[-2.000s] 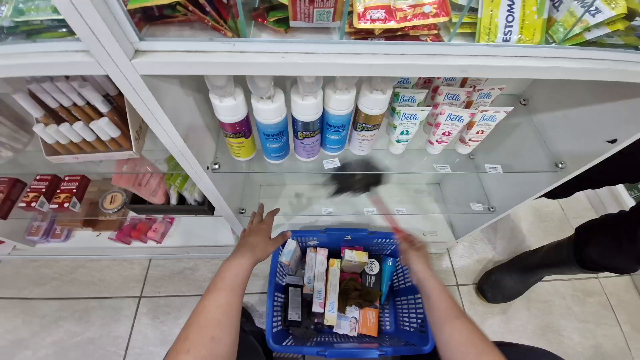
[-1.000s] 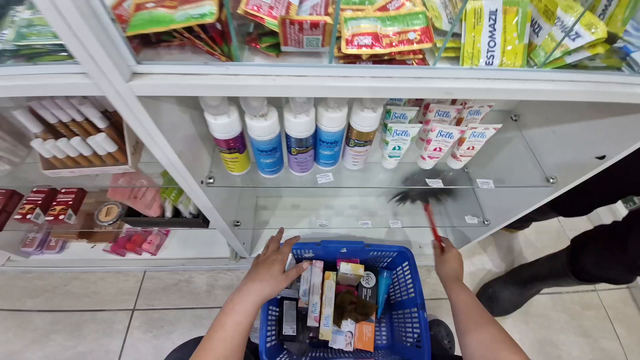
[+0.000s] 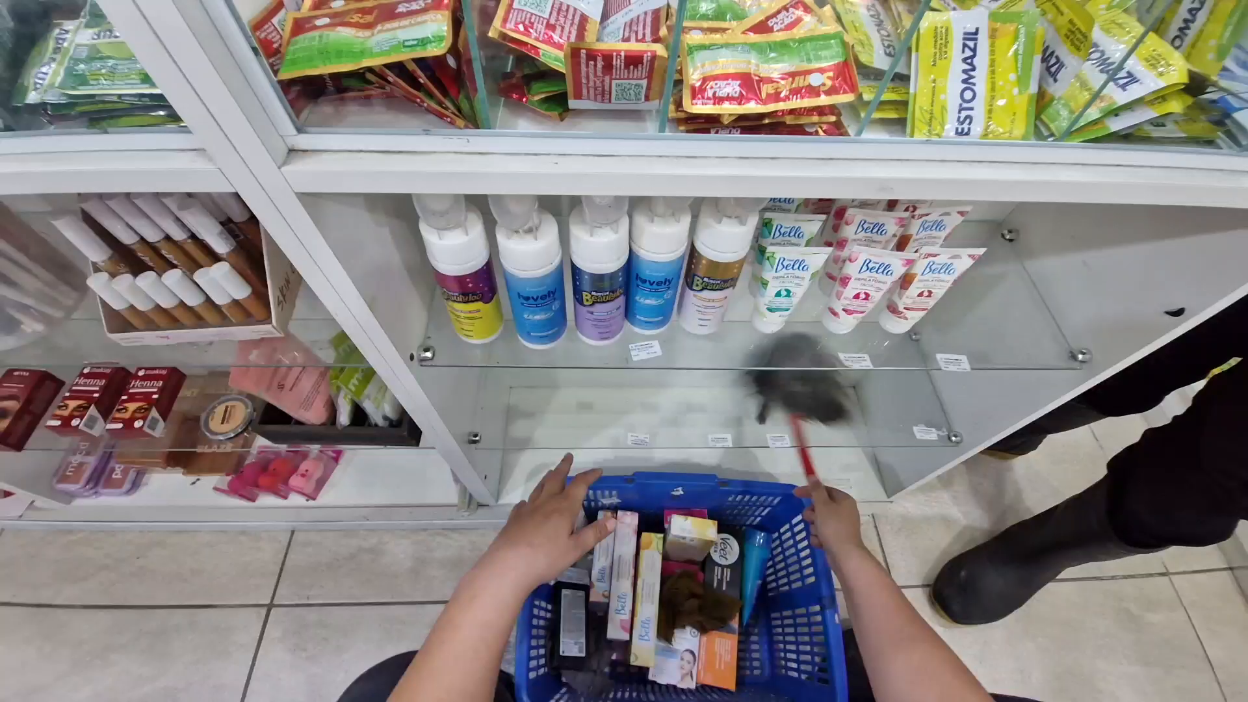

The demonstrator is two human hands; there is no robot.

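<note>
My right hand (image 3: 833, 517) grips the red handle of a feather duster (image 3: 799, 380), whose dark, blurred head is at the lower glass shelf (image 3: 604, 405), seen partly through the shelf above. My left hand (image 3: 554, 526), fingers spread, rests at the back left rim of a blue plastic basket (image 3: 682, 482). Inside the basket are several cartons, among them a yellow and white box (image 3: 645, 600), with a brown hair-like bundle (image 3: 694, 604) and a blue tube (image 3: 754, 575). Pump bottles (image 3: 600, 283) and cream tubes (image 3: 866, 283) stand on the upper glass shelf.
Medicine sachets (image 3: 975, 73) fill the glass compartments above. Left of the white cabinet upright (image 3: 390, 390) are henna boxes (image 3: 88, 398) and a carton of capped tubes (image 3: 185, 263). A person's black boot (image 3: 1033, 551) is on the tiled floor at right, beside the cabinet.
The duster has moved left along the lower shelf since one second ago, after being farther right then than two seconds ago. My left hand stays by the basket rim.
</note>
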